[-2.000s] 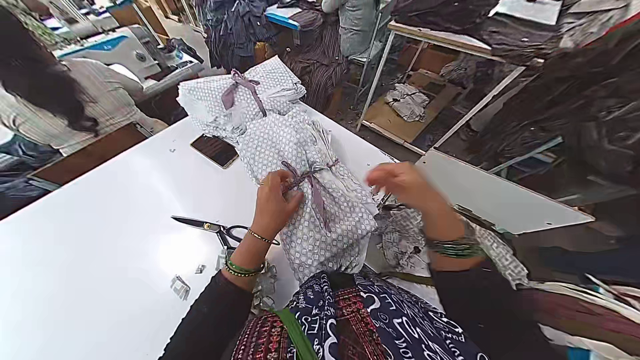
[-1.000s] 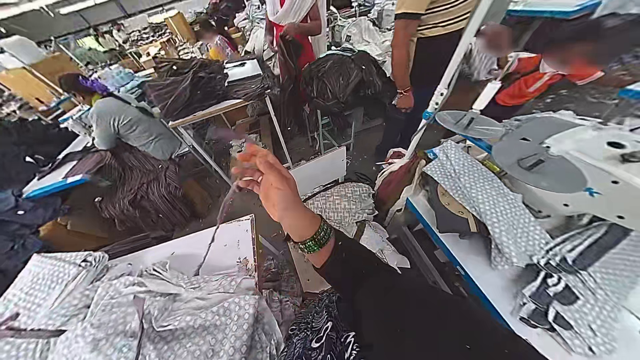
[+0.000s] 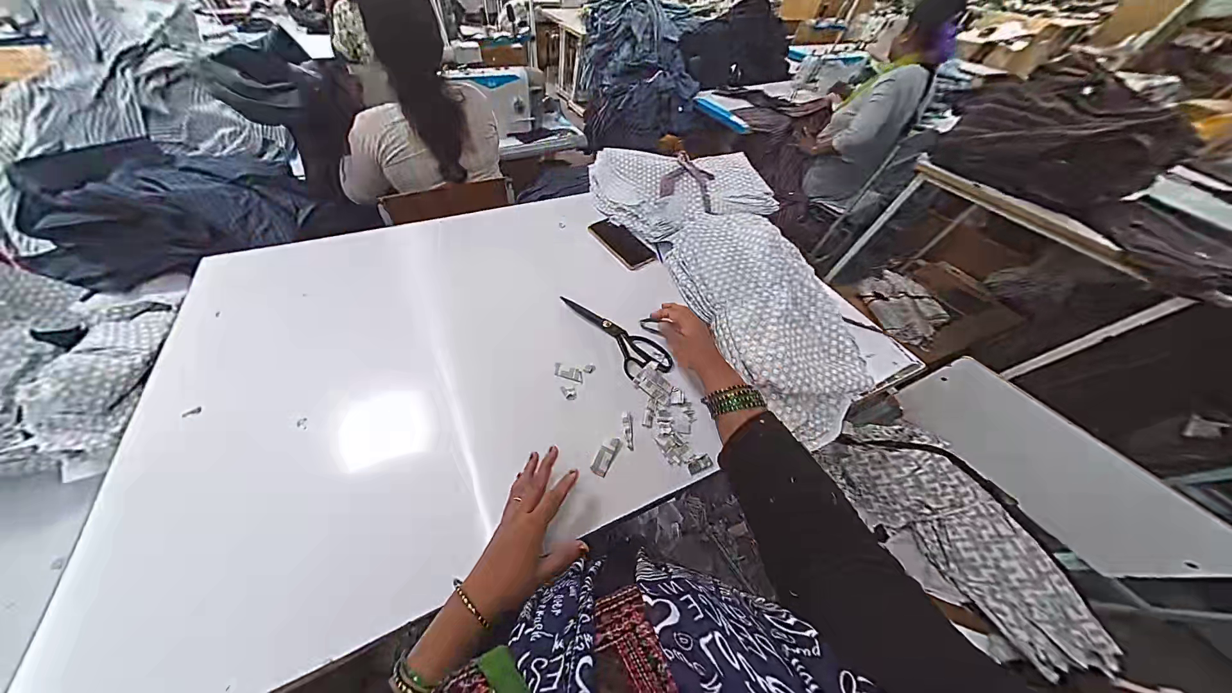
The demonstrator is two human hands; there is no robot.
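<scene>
My left hand (image 3: 537,515) is spread at the near edge of the white table (image 3: 318,327), its fingers apart and nothing held. Beside the handles of black fabric shears (image 3: 616,335) is my right hand (image 3: 685,337); a small dark object (image 3: 651,322) shows at its fingertips, and whether it is gripped is unclear. Right of that hand lies a long stack of white patterned cloth pieces (image 3: 770,318). Behind it rests another bundle (image 3: 712,183) tied with a purplish strip. A dark phone (image 3: 622,243) lies against the stacks. Small folded labels (image 3: 674,423) are scattered nearer me.
A person (image 3: 423,125) sits beyond the table, and another person in grey (image 3: 866,125) sits at the back right. Garment piles (image 3: 144,192) stand at the left. At the right are a white board (image 3: 1068,462), a metal-framed table (image 3: 1039,217) and hanging printed cloth (image 3: 982,549).
The view has swung back from the right to the table. My right hand, raised with a strip one second ago, is now down by the shears. My left hand has left the cloth bundle.
</scene>
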